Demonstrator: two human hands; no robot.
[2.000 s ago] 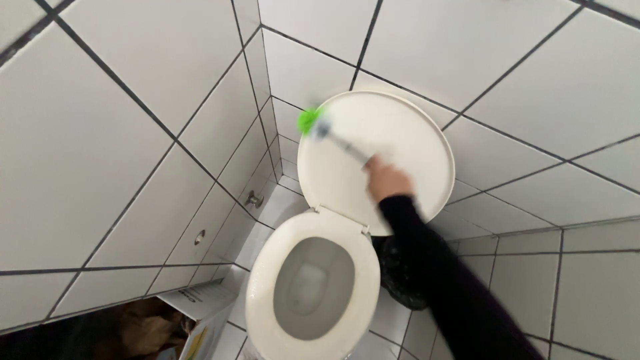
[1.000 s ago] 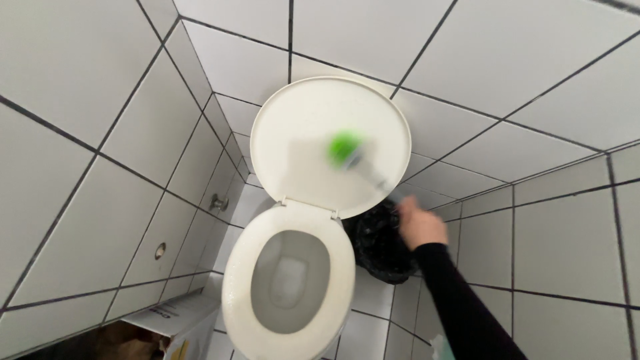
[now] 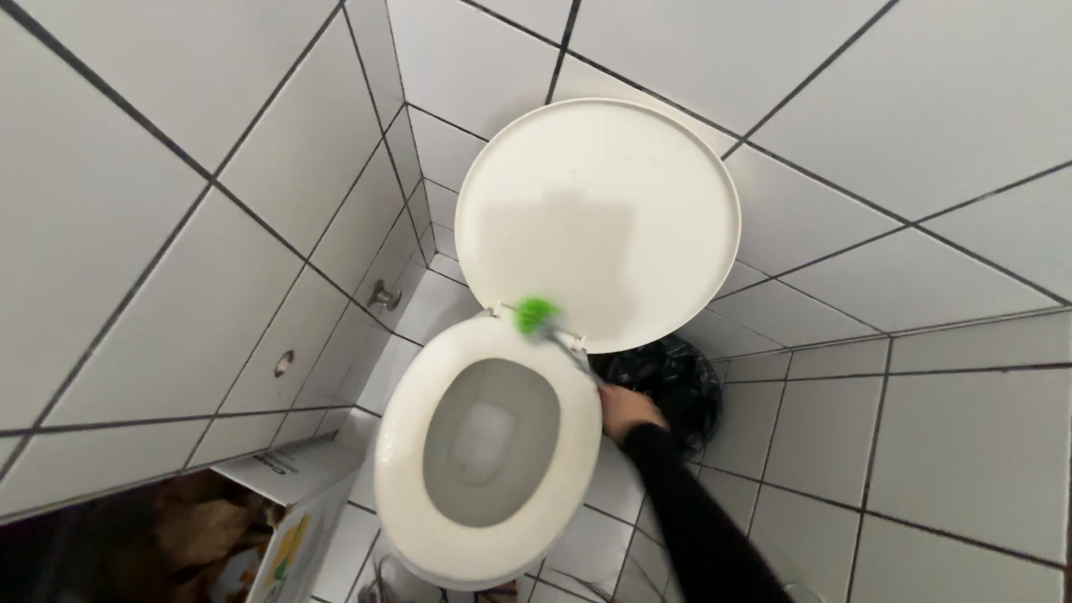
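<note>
My right hand point(image 3: 630, 412), in a black sleeve, is closed around the grey handle of a toilet brush point(image 3: 536, 317) with green bristles. The brush head is at the hinge, between the raised toilet lid point(image 3: 599, 218) and the white toilet seat point(image 3: 402, 444). It is slightly blurred, and whether it touches the seat or the lid I cannot tell. The seat is down on the bowl, and water shows inside the toilet bowl point(image 3: 490, 444). My left hand is out of view.
A bin with a black plastic liner point(image 3: 678, 394) stands right of the toilet. At lower left is an open cardboard box point(image 3: 289, 469) with crumpled paper. A metal valve point(image 3: 384, 296) juts from the left tiled wall point(image 3: 276, 209). Cables lie on the floor near the bowl's base.
The brush has moved from in front of the raised lid down to the hinge, with my right hand still around its handle. My hand is lower, beside the seat.
</note>
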